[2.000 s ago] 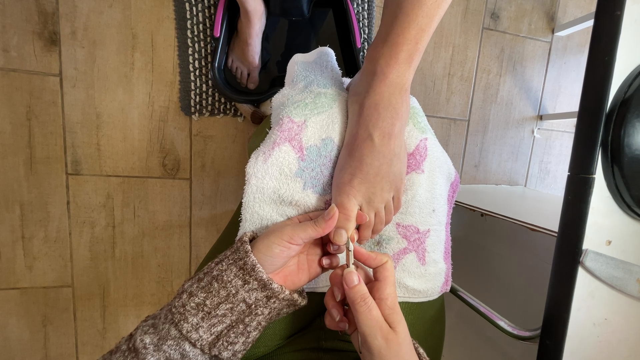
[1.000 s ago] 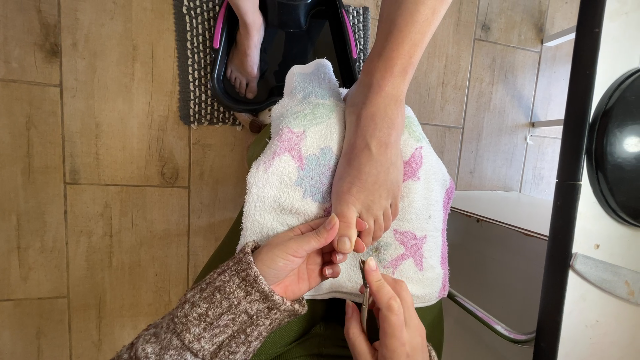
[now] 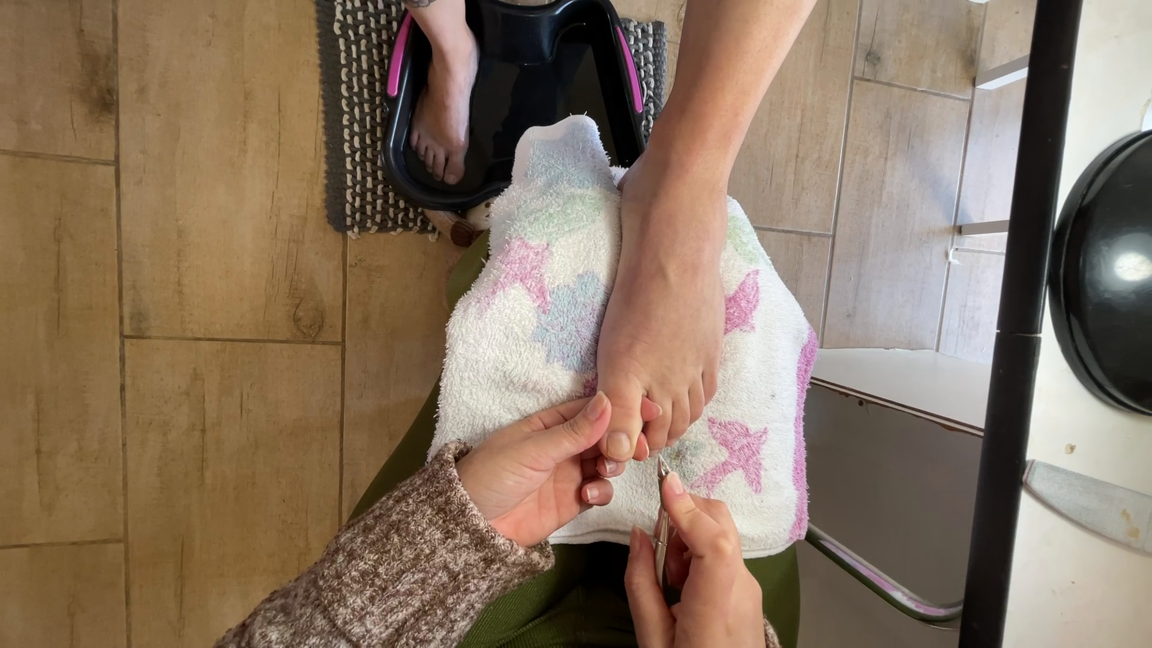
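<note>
Another person's bare foot [image 3: 661, 324] rests, toes toward me, on a white terry towel with pink and blue shapes [image 3: 504, 360] spread over my lap. My left hand [image 3: 544, 459] holds the big toe [image 3: 619, 436], its thumb on the side and fingertips beneath and between the toes. In my right hand [image 3: 697, 558] are slim metal cuticle nippers [image 3: 662, 531], their tip pointing up toward the toes and just short of them. Part of the handles is hidden by my fingers.
The person's other foot [image 3: 445, 117] stands in a black basin with pink handles [image 3: 399, 58], on a woven grey mat [image 3: 337, 135]. At right are a black table edge [image 3: 1017, 297], a round black object [image 3: 1111, 270] and a flat metal blade [image 3: 1093, 506]. A metal tube [image 3: 886, 580] curves below.
My right hand with the nippers has drawn back from the big toe, down and to the right. My left hand still holds the toe.
</note>
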